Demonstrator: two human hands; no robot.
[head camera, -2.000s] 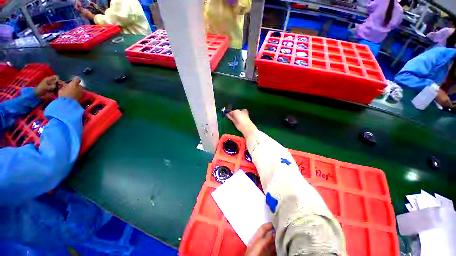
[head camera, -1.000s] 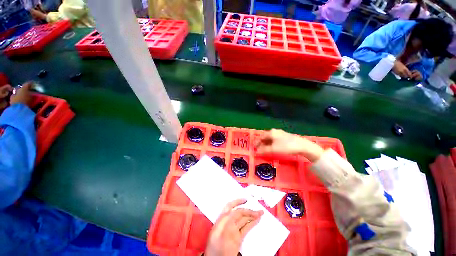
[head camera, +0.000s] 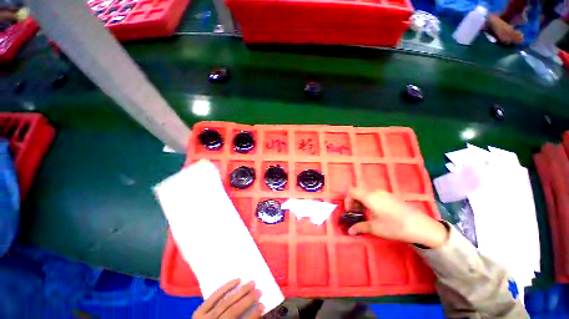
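Observation:
An orange-red parts tray (head camera: 393, 265) lies in front of me, with several round black units (head camera: 275, 177) in its upper left pockets. My left hand (head camera: 231, 303), cut off by the bottom edge, holds a long white label sheet (head camera: 212, 230) slanting over the tray's left side. Part of a black unit (head camera: 277, 313) shows beside its fingertips; whether the hand holds it is unclear. My right hand (head camera: 390, 218) grips a black unit (head camera: 351, 220) between thumb and fingers at a third-row pocket. A torn white scrap (head camera: 312, 210) lies left of it.
A pale metal post (head camera: 118, 75) rises at left. Loose black units (head camera: 413, 93) lie along the green belt (head camera: 268, 106). White sheets (head camera: 499, 212) are fanned at right. Stacked red trays (head camera: 318, 25) stand across. At left are another tray and a blue sleeve (head camera: 7, 199); another person's hand (head camera: 504, 30) shows upper right.
The view has tipped down and the tray appears higher. My right hand has moved down from the upper pockets and taken hold of a unit. The white sheet has shifted left, uncovering a third-row unit.

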